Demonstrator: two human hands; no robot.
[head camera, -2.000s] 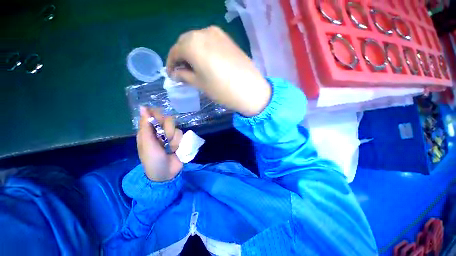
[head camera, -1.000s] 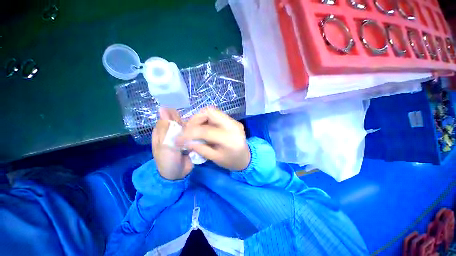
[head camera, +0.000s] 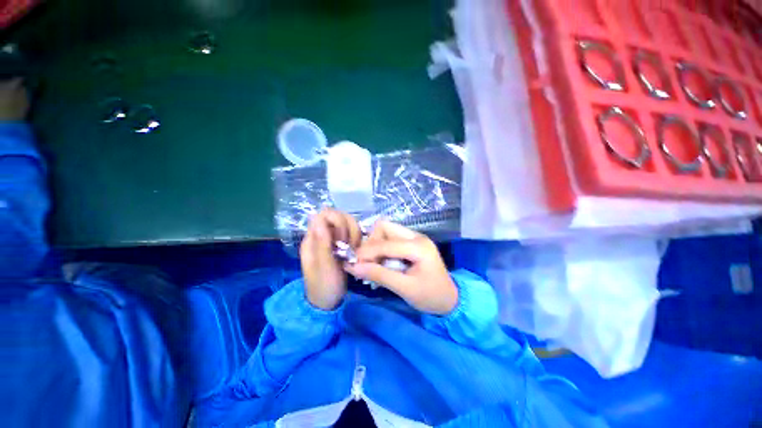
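Note:
My left hand (head camera: 327, 257) grips a small silver metal ring (head camera: 343, 251), mostly hidden by fingers. My right hand (head camera: 409, 266) touches the ring from the right and holds a crumpled white cloth (head camera: 393, 264), only partly visible between the fingers. Both hands are bare and close together, in front of the bench edge. A translucent white bottle (head camera: 350, 179) stands just beyond them, its round flip lid (head camera: 302, 141) open to the left.
Clear film (head camera: 414, 185) with thin slivers covers a mesh mat. At right, a coral-red tray (head camera: 601, 171) holds rings above white sheets (head camera: 493, 184). Loose rings (head camera: 145, 124) lie on the green bench (head camera: 200, 184). Another person's blue sleeve (head camera: 23, 188) is at left.
My right hand has left the bottle and joined my left hand with the cloth. The view has shifted, so bench, bottle and tray sit further right.

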